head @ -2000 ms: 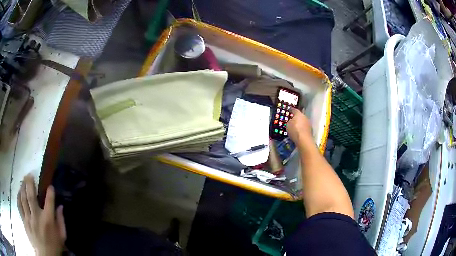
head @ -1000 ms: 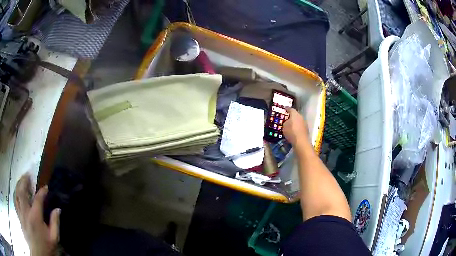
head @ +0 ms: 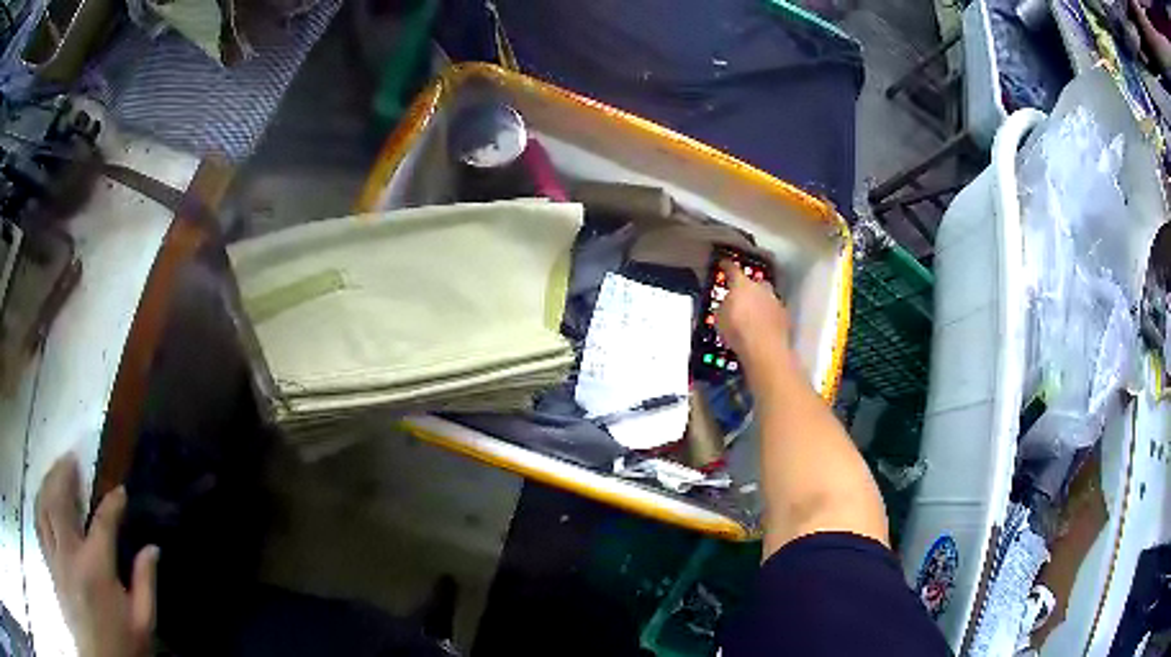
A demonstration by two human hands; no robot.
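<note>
A smartphone [head: 720,349] with a lit screen of small coloured icons lies in the white tub with a yellow-orange rim [head: 642,126]. My right hand [head: 751,315] is over the phone, a finger at the upper part of its screen, and holds nothing. My left hand [head: 93,565] rests at the edge of the white table at the lower left, fingers apart and empty. A stack of folded pale green panels [head: 411,295] lies across the tub's left side. A white paper sheet [head: 636,353] with a dark pen [head: 642,409] on it is left of the phone.
A cup or tin [head: 488,135] stands in the tub's upper left corner. The white table [head: 77,334] has dark machine parts at its far end. Green crates [head: 889,308] show beside the tub. A large white tub [head: 966,372] with clear plastic stands at the right.
My right hand has moved up the phone, its finger now at the upper screen and covering more of it. The view has shifted slightly. My left hand stays at the table edge.
</note>
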